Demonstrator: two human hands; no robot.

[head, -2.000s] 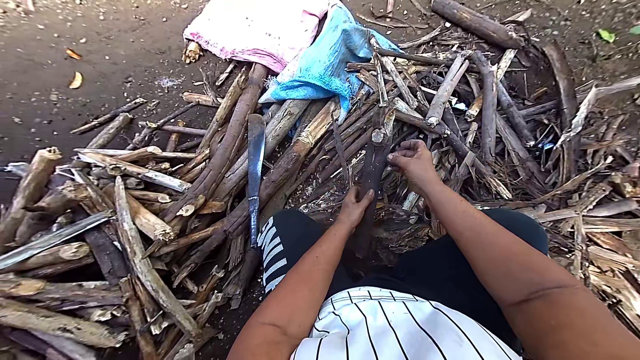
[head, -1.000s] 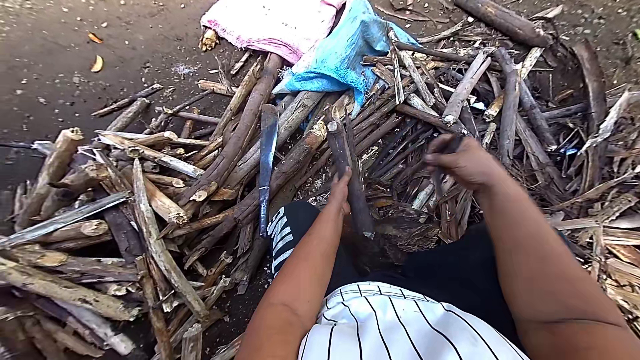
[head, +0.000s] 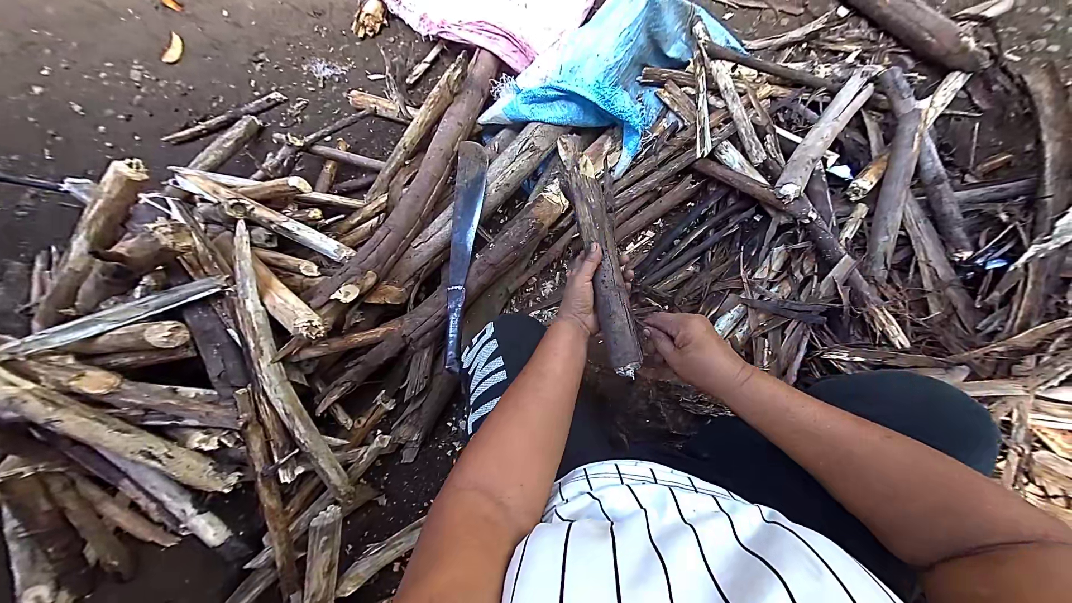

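My left hand (head: 584, 289) is closed around a short, dark piece of branch wood (head: 605, 260), its thumb on the near face and fingertips showing on the far side. The wood stands tilted over my lap, its broken pale top leaning away from me. At its lower right edge is my right hand (head: 682, 342), thumb and forefinger pinched together; whether a strip of bark is between them is too small to tell. A machete (head: 466, 243) lies left of my left hand on the branches, its handle toward me.
Cut firewood (head: 276, 360) is heaped at the left. More sticks and bark strips (head: 779, 276) spread at the right. A blue woven sack (head: 586, 92) and a pink sack (head: 502, 25) lie at the top over the branches. A thick log (head: 917, 29) is at the top right.
My right hand has come back from the right, where it held a dark strip, to the lower end of the wood. My left hand still holds the wood.
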